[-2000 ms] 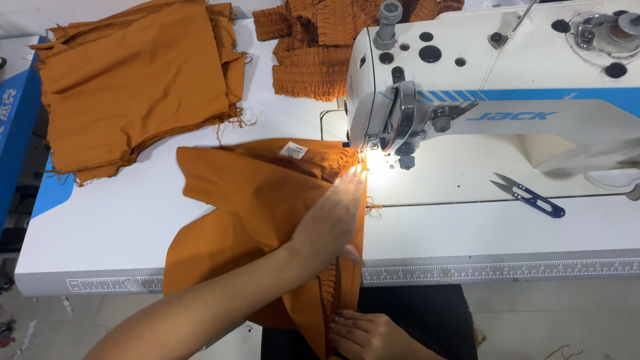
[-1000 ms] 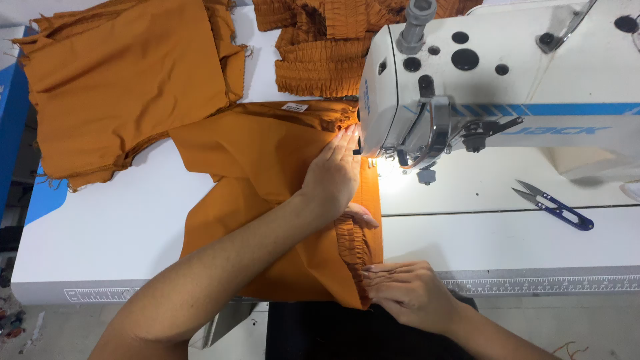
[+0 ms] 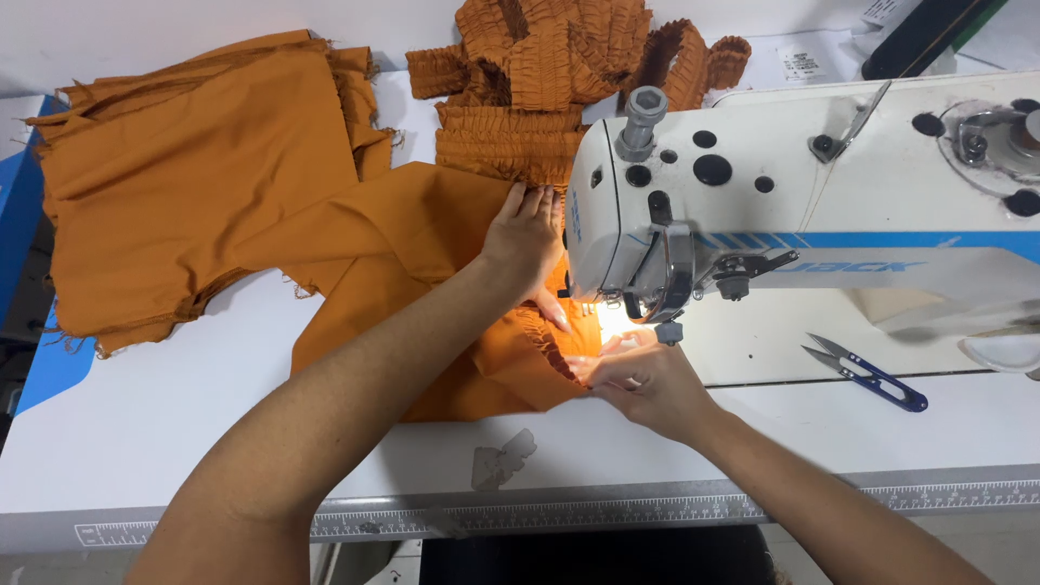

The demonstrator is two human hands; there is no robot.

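An orange-brown garment piece point(image 3: 382, 236) with a gathered elastic band point(image 3: 540, 337) lies on the sewing table, its right edge by the lit needle area of a Jack sewing machine point(image 3: 812, 195). My left hand point(image 3: 526, 248) presses flat on the cloth just left of the machine head, the thumb spread toward the band. Nearer the table's front, my right hand point(image 3: 642, 378) pinches the lower end of the band and its edge beside the needle. The needle and presser foot are hidden by the machine head and glare.
A stack of orange-brown cloth panels point(image 3: 195, 179) lies at the left, partly touching the garment. Gathered elastic bands point(image 3: 536, 73) are heaped behind the machine head. Blue-handled thread snips point(image 3: 869, 374) rest right of my right hand. A ruler strip point(image 3: 520, 516) runs along the front edge.
The garment has been moved away from me, off the front edge and up onto the table. My right hand has come from the front edge up to beside the needle area.
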